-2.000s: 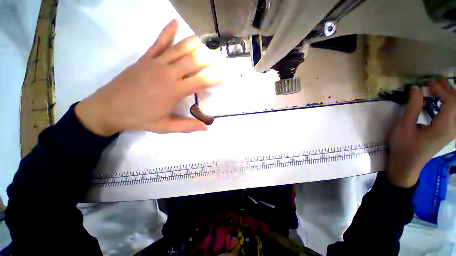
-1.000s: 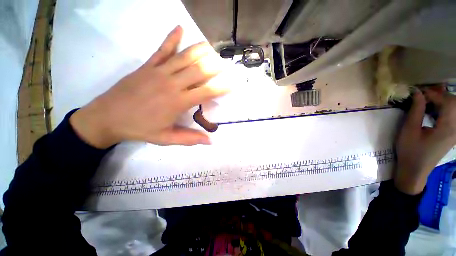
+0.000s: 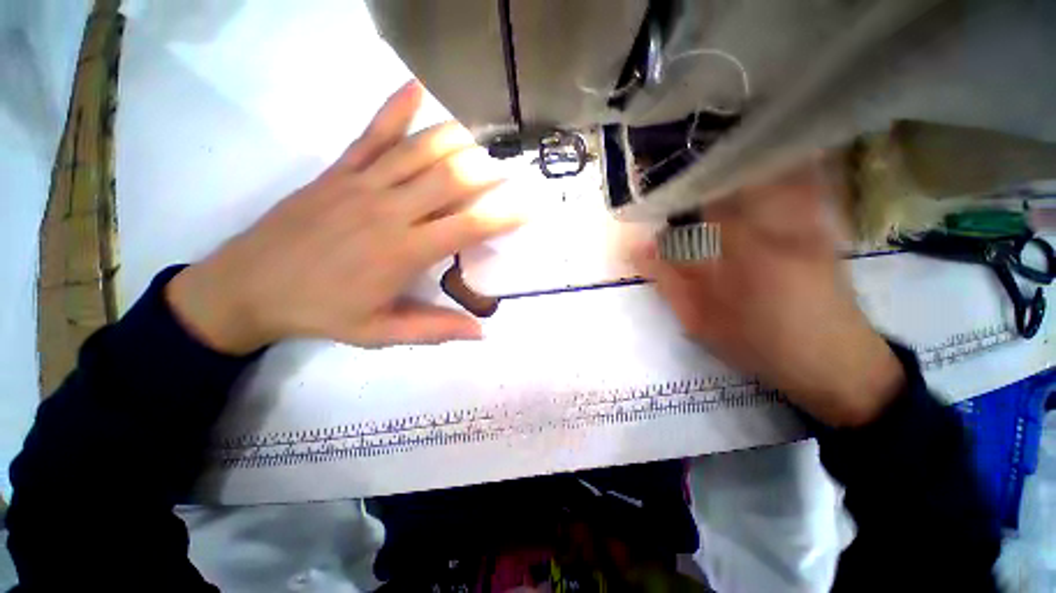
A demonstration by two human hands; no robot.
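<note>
My left hand (image 3: 347, 238) lies flat with fingers spread at the left of the needle area, over white cloth or table that I cannot tell apart in the glare. My right hand (image 3: 776, 290), blurred, is at the knurled knob (image 3: 690, 241) right of the needle area; whether it holds anything is not clear. The presser foot area (image 3: 563, 154) of the sewing machine (image 3: 452, 58) shows beyond my left fingertips. Black scissors (image 3: 1017, 272) lie at the right, touched by neither hand.
A green-handled tool (image 3: 987, 221) and a pale thread tuft (image 3: 882, 191) are near the scissors. A brown strip (image 3: 87, 197) is at far left. A printed ruler (image 3: 347, 434) runs along the table's front edge. A blue basket (image 3: 1005, 446) is below right.
My right hand has moved left from the scissors to the knob, leaving the scissors and green-handled tool in view. My left hand has hardly moved.
</note>
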